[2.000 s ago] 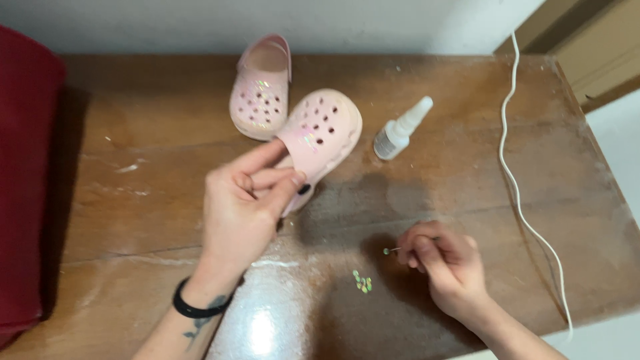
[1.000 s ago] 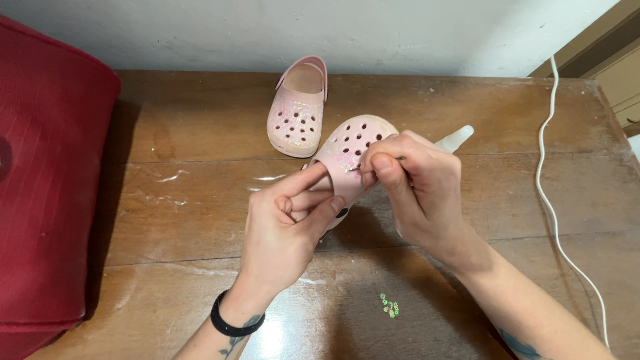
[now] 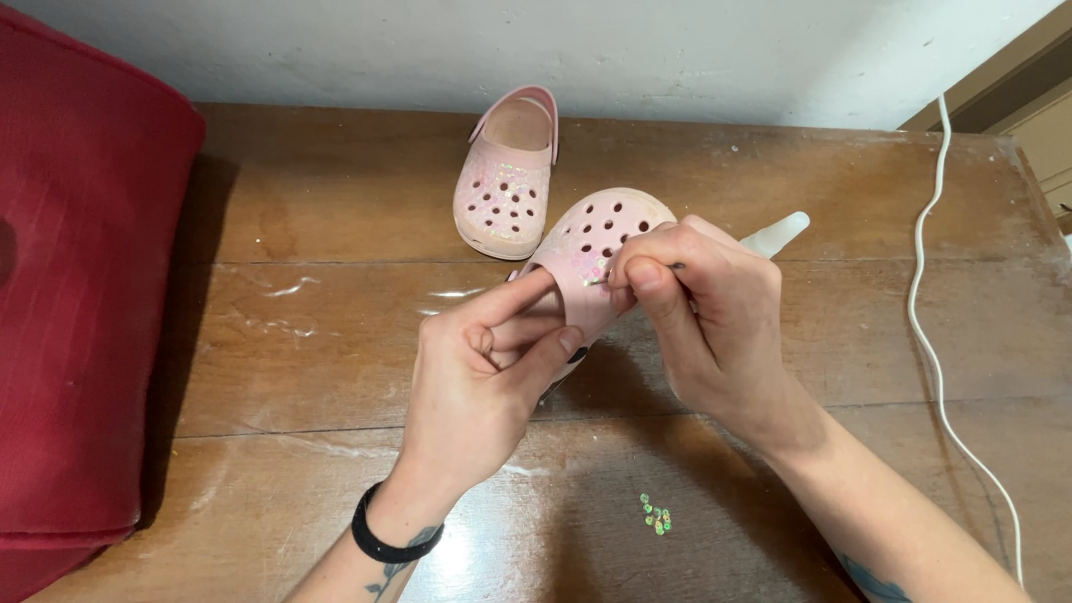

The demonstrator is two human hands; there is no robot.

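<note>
My left hand (image 3: 490, 368) holds a pink perforated clog (image 3: 586, 239), its fingers inside the foot opening and its thumb on the outer side. Between thumb and fingers of my right hand (image 3: 712, 310) is a thin metal needle-like tool (image 3: 677, 266), whose tip meets shiny sequins (image 3: 593, 272) on the clog's upper. A second pink clog (image 3: 504, 184) with sequins around its holes lies behind. Several loose iridescent sequins (image 3: 657, 517) lie in a small group on the wooden table. Partly hidden behind my right hand is a bottle with a white translucent nozzle (image 3: 779, 236).
A red fabric object (image 3: 84, 293) stands along the left side of the wooden table (image 3: 335, 352). A white cable (image 3: 925, 335) runs down the right side. Behind the table rises a pale wall (image 3: 586, 59).
My right hand has moved from beside the loose sequins up to the clog, bringing the thin tool against its upper. My left hand has kept hold of the clog.
</note>
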